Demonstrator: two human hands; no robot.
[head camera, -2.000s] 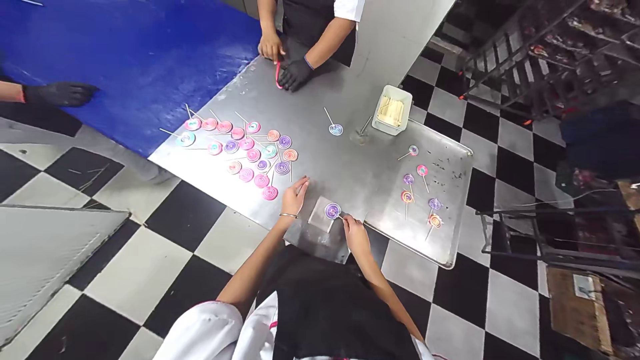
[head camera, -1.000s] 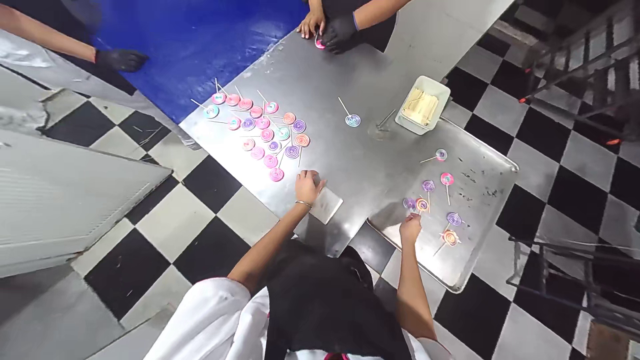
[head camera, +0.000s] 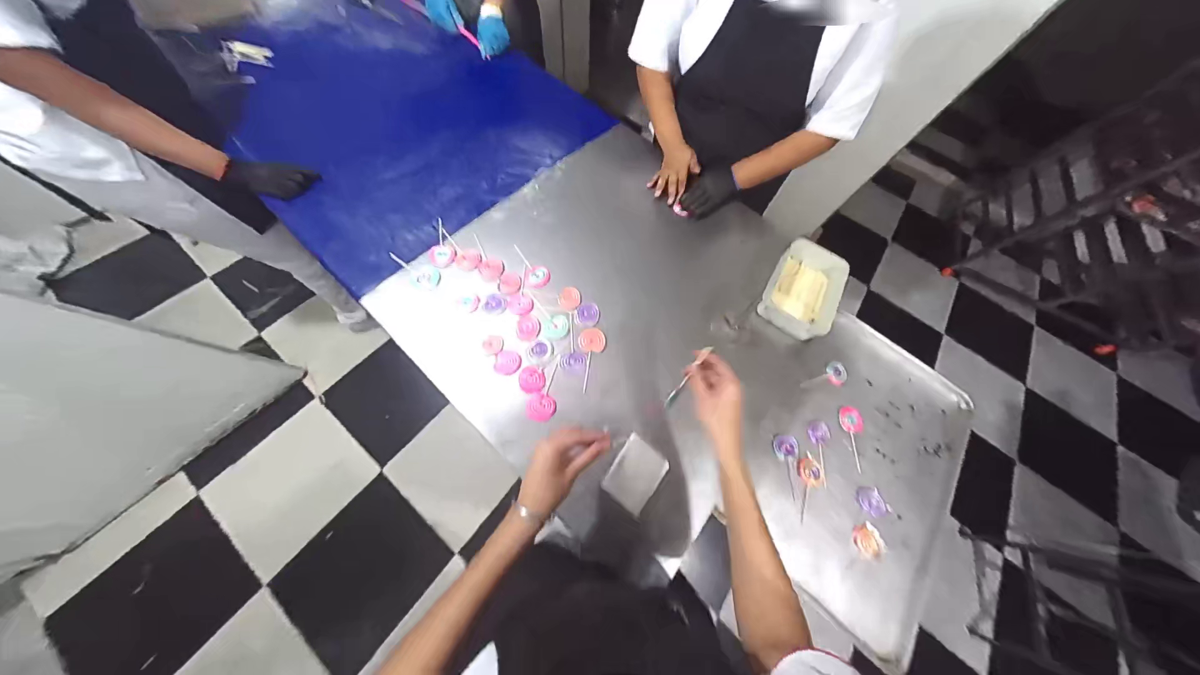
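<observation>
My right hand (head camera: 716, 398) is raised over the steel table, its fingertips pinching a thin stick with a bluish lower end, apparently a lollipop (head camera: 673, 394) seen edge-on. My left hand (head camera: 561, 467) is beside a stack of clear or whitish wrappers (head camera: 636, 474), thumb and forefinger close together near its upper left corner; whether a thin film is between them cannot be told. Left of both hands lie several swirl lollipops (head camera: 528, 327) in pink, purple, orange and teal. On a metal tray (head camera: 914, 375) at the right lie several more, including a pink one (head camera: 850, 419) and an orange one (head camera: 868, 541).
A whitish plastic tub (head camera: 823, 323) with pale yellow sticks or strips stands by the tray. Across the table a co-worker's bare hand and black-gloved hand (head camera: 709, 192) press a small pink piece. Another black-gloved hand (head camera: 272, 179) rests on the blue mat (head camera: 422, 141). Blue-gloved hands (head camera: 491, 33) are beyond.
My right hand has moved from the tray to over the table. The lone blue lollipop that lay there no longer shows on the tabletop. The view has shifted, showing more of the far side.
</observation>
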